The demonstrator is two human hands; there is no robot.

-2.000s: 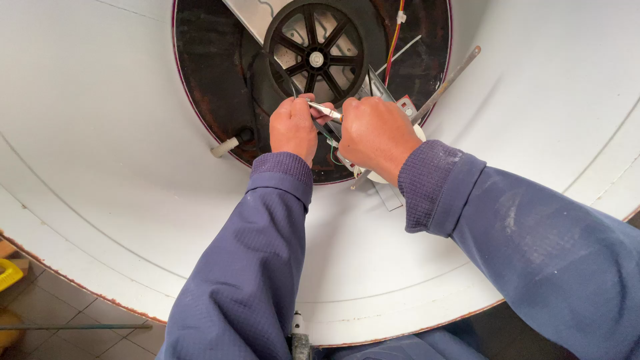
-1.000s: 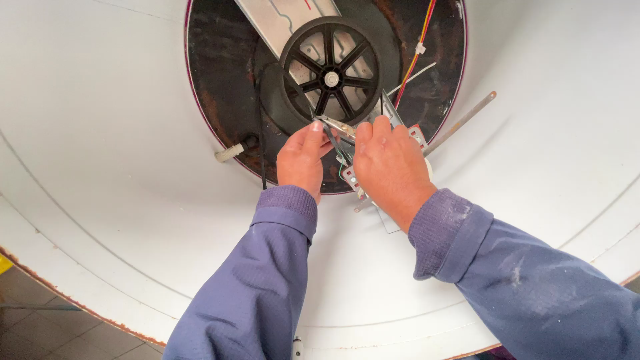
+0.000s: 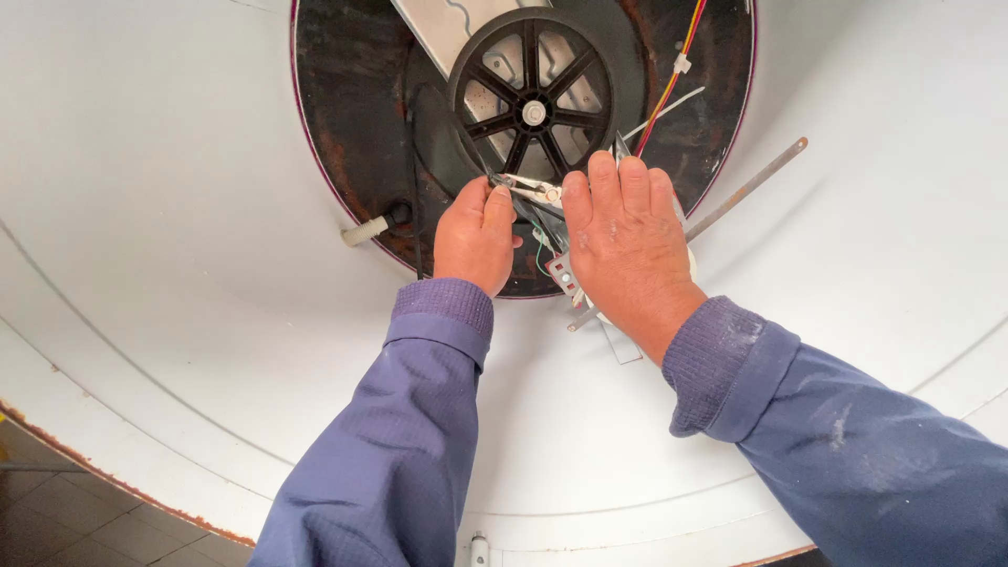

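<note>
A black spoked pulley wheel (image 3: 532,110) with a metal bolt at its hub sits over a dark, rust-marked round recess. At the wheel's lower edge, my left hand (image 3: 476,236) pinches a small dark piece, possibly a wire or belt end, between thumb and finger. My right hand (image 3: 626,244) is closed around metal pliers (image 3: 543,191), whose jaws reach the piece at my left fingertips; the handles are hidden under the palm. Below the pliers are a thin green wire (image 3: 539,253) and a punched metal bracket (image 3: 563,274), partly covered by my right hand.
A white curved shell (image 3: 173,236) with a rusty rim surrounds the recess. A flat metal bar (image 3: 748,187) sticks out to the right. Red and yellow wires (image 3: 675,79) with a white cable tie run down at the upper right. A white threaded plastic fitting (image 3: 365,231) projects at left.
My right hand has flattened over the plier handles, its fingers now pointing up. The left hand stays pinched near the wheel's lower edge.
</note>
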